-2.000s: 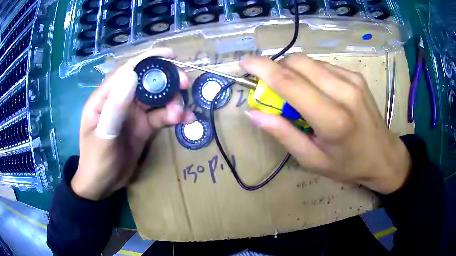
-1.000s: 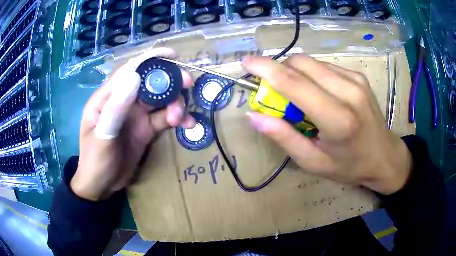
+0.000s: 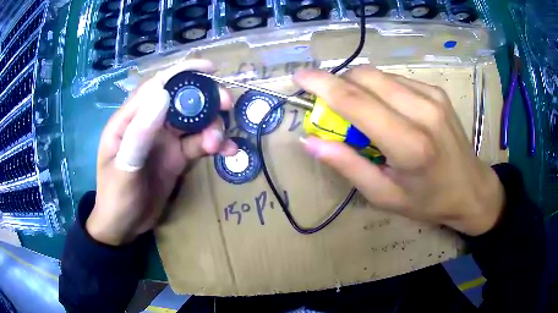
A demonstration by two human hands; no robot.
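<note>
My left hand [image 3: 147, 147], with whitish finger cots, holds a black wheel [image 3: 191, 102] with a silver centre and a ring of pale dots, its face towards me. My right hand [image 3: 398, 147] holds the yellow handle [image 3: 324, 121] with a blue band of a pen-like tool. Its thin silver rod [image 3: 257, 90] reaches left to the top edge of the held wheel; whether the tip touches cannot be told. Two loose wheels lie on the cardboard between my hands, one upper [image 3: 258, 112] and one lower [image 3: 237, 161].
A black cord [image 3: 304, 231] loops over the brown cardboard mat [image 3: 293, 263]. Clear trays of black wheels stand behind [image 3: 257, 38] and at the left [image 3: 21, 131]. Slim metal tweezers [image 3: 478, 110] lie on the mat's right side. Purple-handled pliers [image 3: 506, 119] lie at the right.
The held wheel has tilted and shifted very slightly in my left hand. My right hand and the tool have moved back a little to the left since one second ago.
</note>
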